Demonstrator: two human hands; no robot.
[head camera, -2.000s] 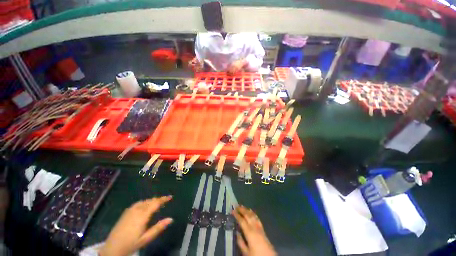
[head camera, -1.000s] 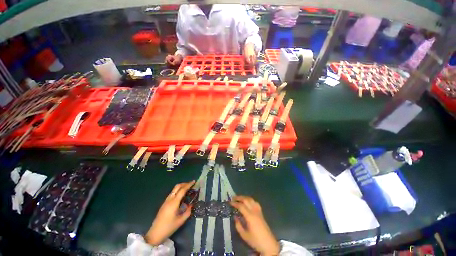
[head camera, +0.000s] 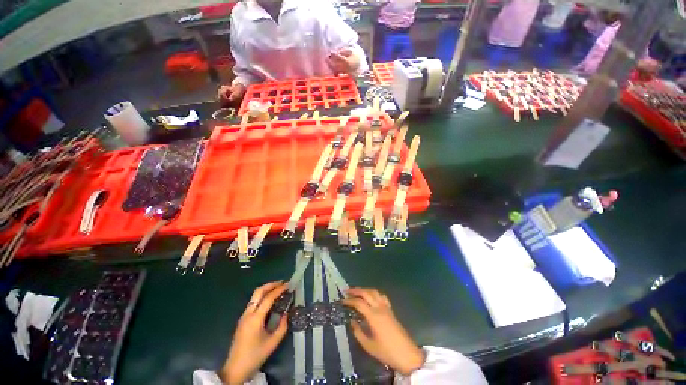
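Several wristwatches (head camera: 319, 316) lie side by side on the dark-green bench, dark heads in a row. Their grey holed straps point away and converge; the buckle halves point towards me. My left hand (head camera: 254, 331) holds the left end of the row, thumb and fingers around a dark watch head that they partly hide. My right hand (head camera: 382, 331) grips the right end, its fingertips on the last watch. Beyond them, a red compartment tray (head camera: 248, 169) holds more watches at its right side, with buckle ends hanging over its front edge.
A black watch-head tray (head camera: 94, 323) and crumpled white tissue (head camera: 31, 314) lie at left. White paper (head camera: 504, 289) and a blue bin (head camera: 583, 263) with a bottle are at right. Another red tray (head camera: 560, 368) is at lower right. A person (head camera: 289, 41) sits opposite.
My left hand has come from open and apart at the left to the row's left end, bringing a watch against it. My right hand stays at the right end. The view has shifted.
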